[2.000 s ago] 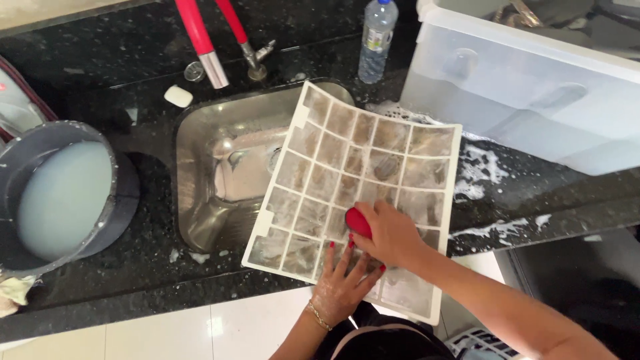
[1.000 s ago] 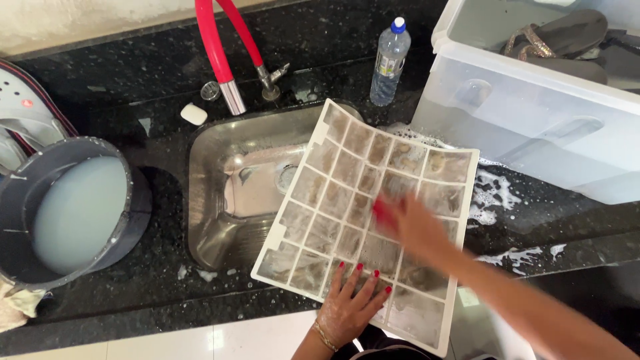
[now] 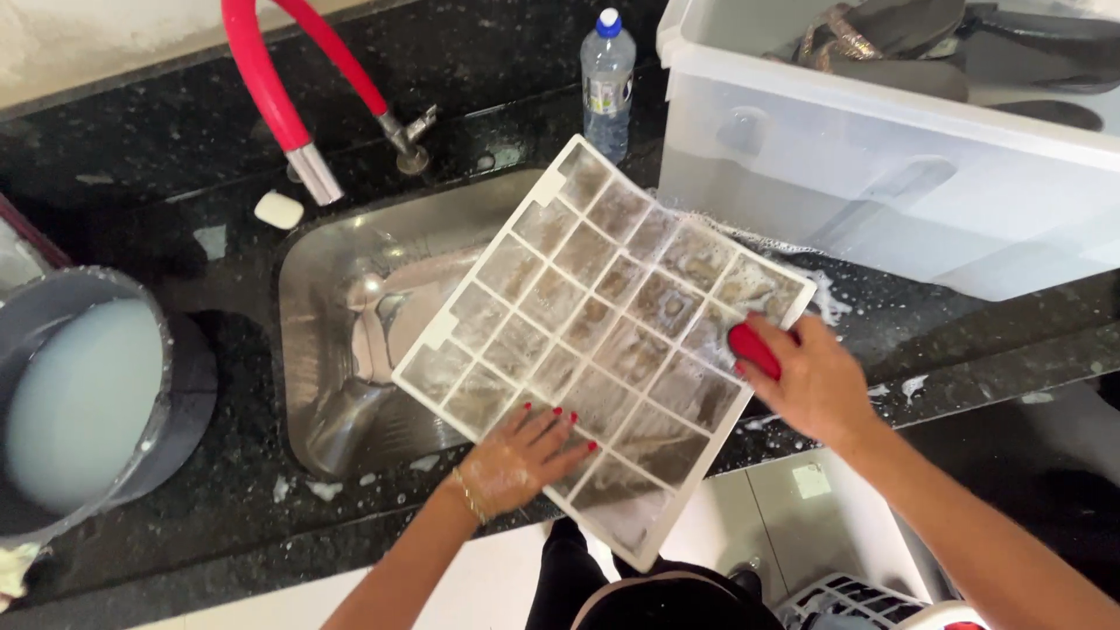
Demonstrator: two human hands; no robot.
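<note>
A white plastic-framed mesh filter (image 3: 604, 350), soapy and dirty, lies tilted over the right part of a steel sink (image 3: 350, 262) and the counter's front edge. My left hand (image 3: 516, 459) rests on its lower left edge, fingers spread over the mesh. In my right hand (image 3: 809, 376) is a red brush (image 3: 754, 350), held against the filter's right edge; its bristles are hidden. Left of the sink stands a dark bucket (image 3: 188, 411) of cloudy liquid. A red flexible faucet (image 3: 271, 87) arches over the sink's back left corner.
A translucent plastic bin (image 3: 875, 175) holding sandals (image 3: 910, 52) in water stands at the back right. A plastic bottle (image 3: 607, 96) with a blue cap is behind the filter. White soap (image 3: 279, 210) sits by the sink. Foam spots the black stone counter (image 3: 236, 534). A basket (image 3: 849, 599) is below.
My right hand with the red brush has moved from the filter's middle to its right edge. The filter has turned and is more slanted. My left hand stays on its lower edge.
</note>
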